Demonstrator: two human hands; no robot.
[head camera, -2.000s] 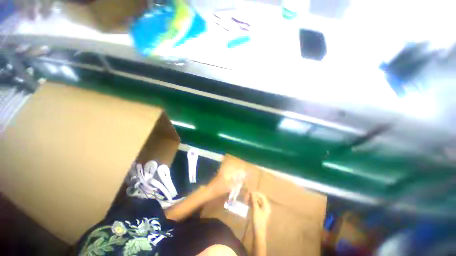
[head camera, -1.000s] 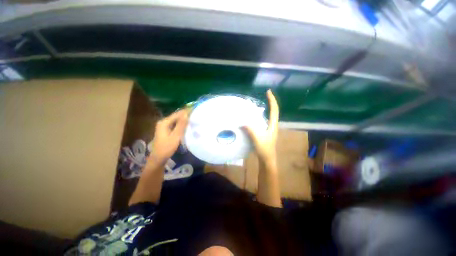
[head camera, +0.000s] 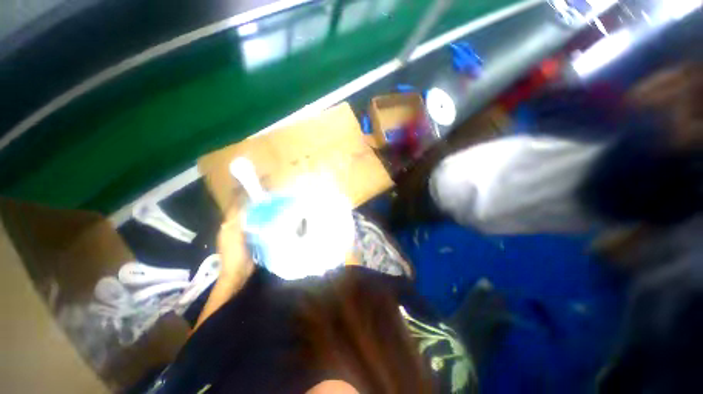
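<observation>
A large white disc (head camera: 327, 231) with a dark centre hole is held over my lap, its face washed out by glare. A light-blue patch (head camera: 264, 225) shows at its left side. My left hand (head camera: 233, 245) is at the disc's left edge and grips it, with the fingers partly hidden. Only a blurred bit of skin, apparently my right hand (head camera: 354, 252), shows at the disc's lower right; its grip is hidden. A white handle housing (head camera: 247, 178) lies on the cardboard sheet (head camera: 327, 150) behind the disc.
Several white housings (head camera: 154, 275) lie in the large carton (head camera: 31, 308) at left, and another (head camera: 163, 222) lies beside it. A small carton (head camera: 397, 115) and a second white disc (head camera: 441, 106) are beyond the cardboard. A person's pale sleeve (head camera: 509, 185) is at right, above blue flooring.
The view has swung right, showing the other person and blue floor. The disc is now lower over my lap. My right hand, raised with fingers spread on the disc before, is now mostly hidden.
</observation>
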